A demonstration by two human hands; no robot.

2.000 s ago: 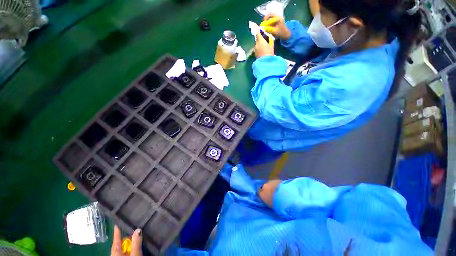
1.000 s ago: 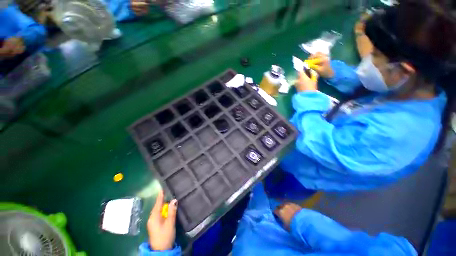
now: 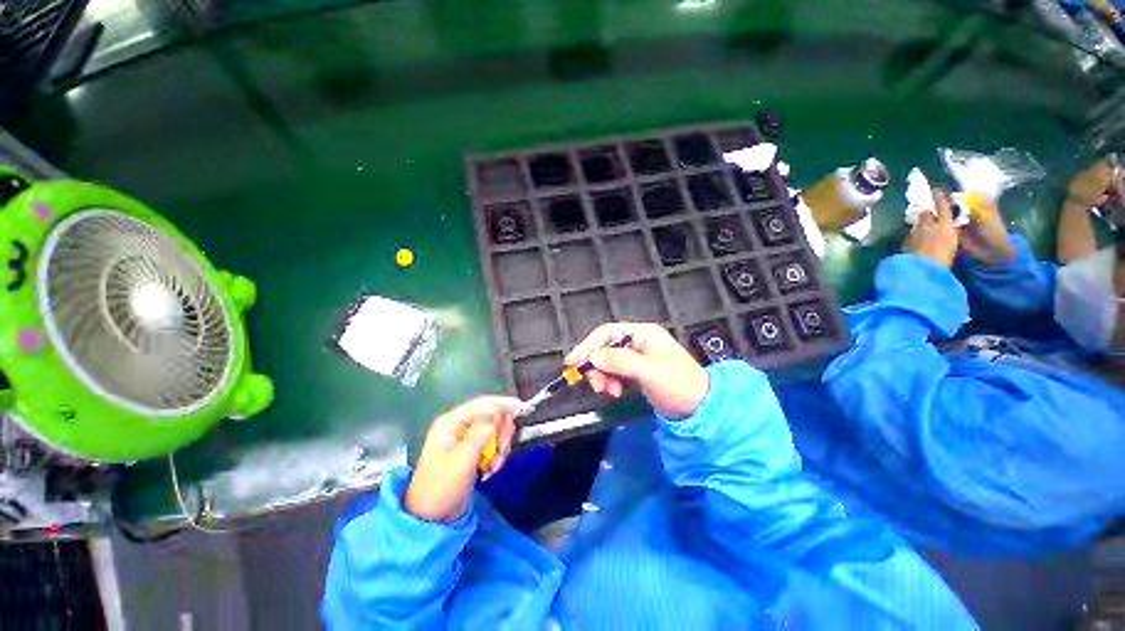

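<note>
My right hand (image 3: 648, 367) holds the dark end of thin tweezers (image 3: 543, 394) over the front edge of the compartment tray (image 3: 531, 323). Their metallic tip points down-left to my left hand (image 3: 463, 456), whose fingertips are pinched at it; any small part there is too small to tell. Yellow finger cots show on both hands. The grey tray lies on the green bench. Plain black square modules (image 3: 598, 164) fill much of its back rows. Modules with a pale ring (image 3: 769, 328) sit mostly at its right. Several front-left compartments hold nothing.
A green frog fan (image 3: 142, 314) stands at left. A clear bag with a white patch (image 3: 389, 337) and a yellow piece (image 3: 405, 258) lie left of the tray. White wipes (image 3: 751, 157) and an amber bottle (image 3: 845, 195) are at its right. A neighbour in blue (image 3: 987, 394) works close by.
The view has turned left, bringing the fan fully in. My left hand has left the tray's near-left edge. My right hand now shows with the tweezers, and both hands meet at the tray's front.
</note>
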